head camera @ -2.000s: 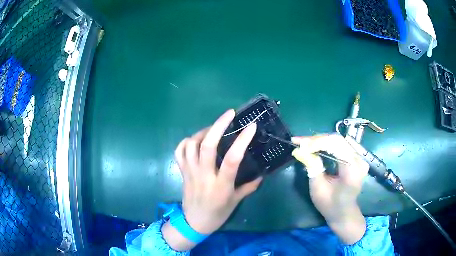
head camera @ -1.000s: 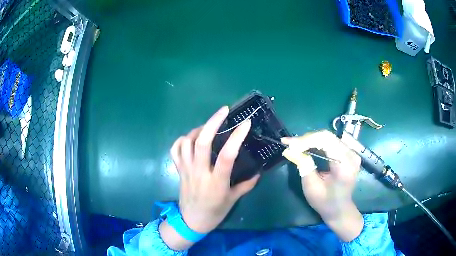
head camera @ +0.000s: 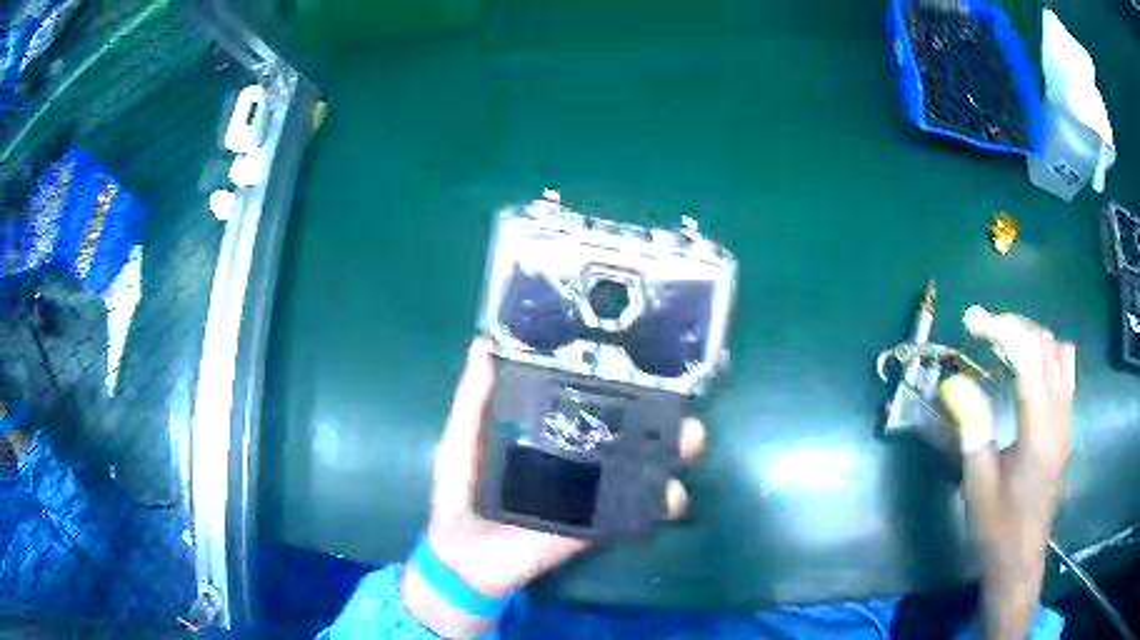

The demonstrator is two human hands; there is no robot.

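Observation:
My left hand (head camera: 469,500), with a bright blue band at the wrist, holds the opened camera housing from below. The housing's front shell (head camera: 608,300) points away from me and shows a round lens hole between two dark windows. Its hinged cover (head camera: 578,453) rests in my hand and shows a small dark screen. My right hand (head camera: 1013,425) is blurred, with fingers apart and pale fingertip covers, over the body of the air blow gun (head camera: 923,368). Its grip is partly hidden by the hand, and no tweezers can be made out.
A blue bin (head camera: 969,75) of tiny black pieces stands at the top right, beside a white cloth (head camera: 1075,81) over a small box. A gold-yellow lump (head camera: 1003,233) lies below them. Dark units (head camera: 1126,281) are cut off at the right edge. A metal-framed mesh partition (head camera: 231,375) runs along the left.
The housing has been turned over and now shows its outer front and cover. My right hand has left it and moved right to the air gun. The view has shifted slightly.

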